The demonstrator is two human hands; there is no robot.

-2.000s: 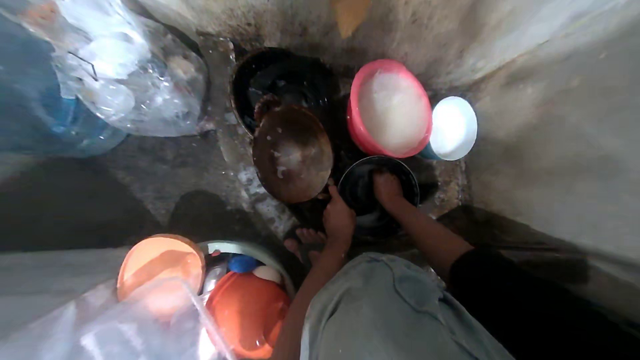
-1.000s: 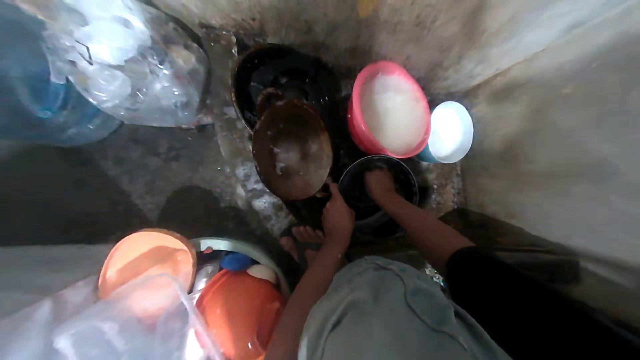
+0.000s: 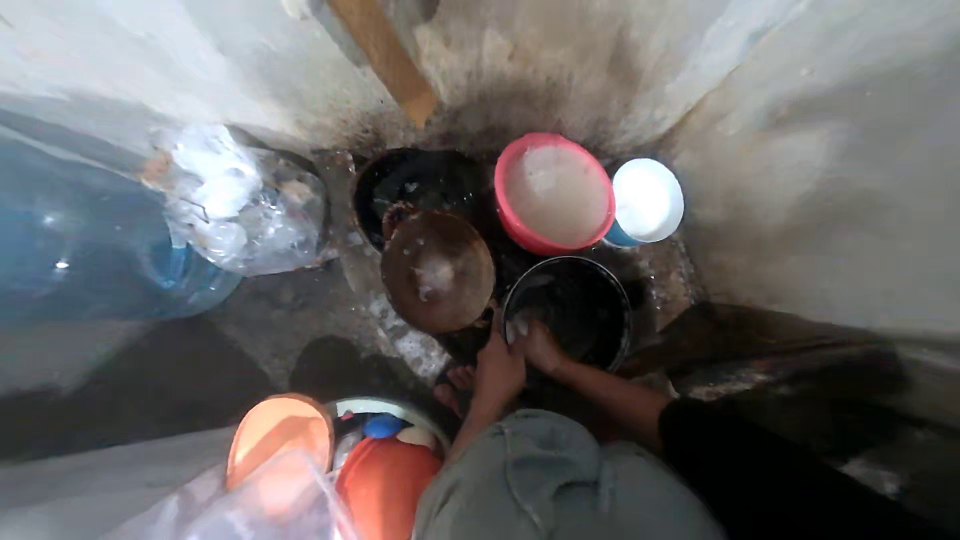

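A round dark pot with a pale rim (image 3: 592, 315) stands in front of me. My left hand (image 3: 500, 367) is at its left rim, fingers closed on the edge. Inside the near left part of the pot is my right hand (image 3: 538, 345), close to the left one; whether it holds anything is hard to see. Touching the pot's left side or nearly so is a brown, worn pan (image 3: 437, 271) with whitish suds in it. Behind that pan sits a wide black pan (image 3: 375, 180) with dark liquid. A pink basin (image 3: 555, 195) of cloudy liquid stands behind the pot.
A white and blue container (image 3: 649, 201) stands by the right wall. Left are a clear plastic bag (image 3: 247, 217) of refuse and a large blue translucent container (image 3: 97, 240). Near my left leg, a tub (image 3: 367, 405) holds an orange-red bowl (image 3: 386, 487) beside a peach bowl (image 3: 281, 435).
My right hand has moved from the middle of the pot to its left side, beside my left hand. The view has shifted, showing more of the back wall.
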